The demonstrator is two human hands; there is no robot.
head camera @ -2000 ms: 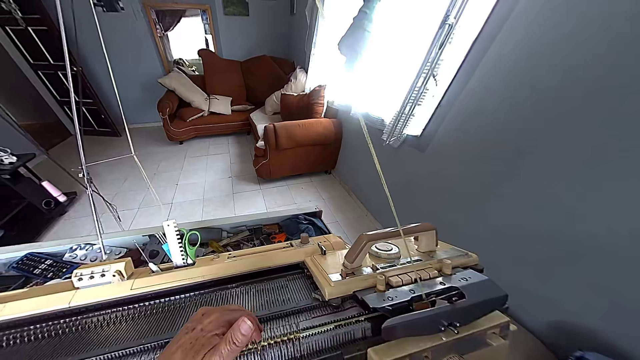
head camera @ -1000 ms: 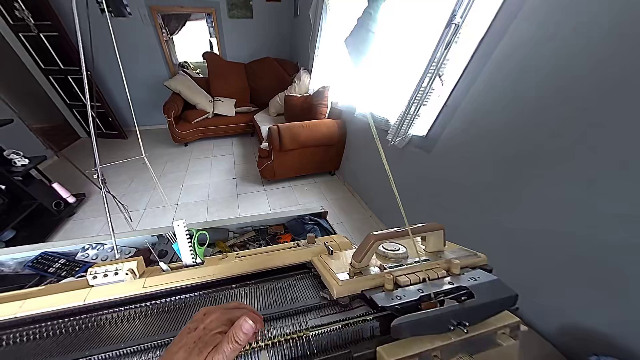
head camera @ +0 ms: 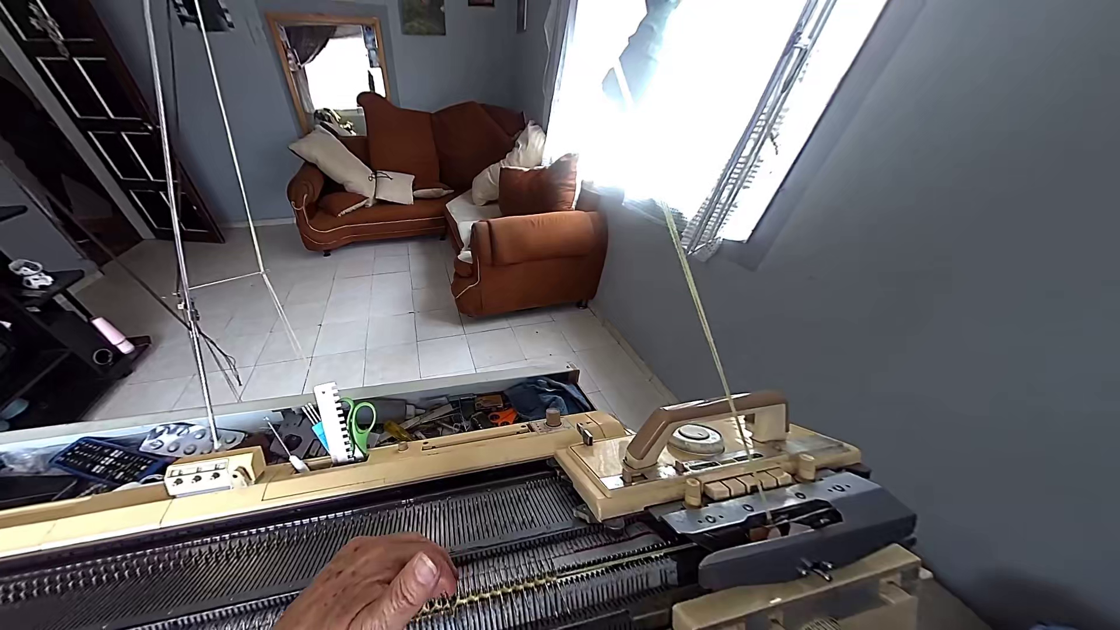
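Observation:
My left hand (head camera: pixel 372 584) rests palm down on the needle bed (head camera: pixel 490 512) of a knitting machine, at the bottom of the view. Its thumb points up and right, beside yellow-green yarn stitches (head camera: pixel 534 582) on the needles. The other fingers curl down and their tips are hidden, so whether they grip anything cannot be told. To the right sits the beige knitting carriage (head camera: pixel 604 464) with its brown handle (head camera: pixel 700 409) and grey front arm (head camera: pixel 805 542). A strand of yellow-green yarn (head camera: pixel 700 306) runs from above down into the carriage. My right hand is out of view.
Behind the bed, a long tray (head camera: pixel 490 380) holds green-handled scissors (head camera: pixel 360 429), a white toothed comb (head camera: pixel 333 422) and assorted tools. A thin metal mast (head camera: pixel 175 219) rises at left. Beyond stand a rust-coloured sofa (head camera: pixel 534 271) and a bright window (head camera: pixel 682 96).

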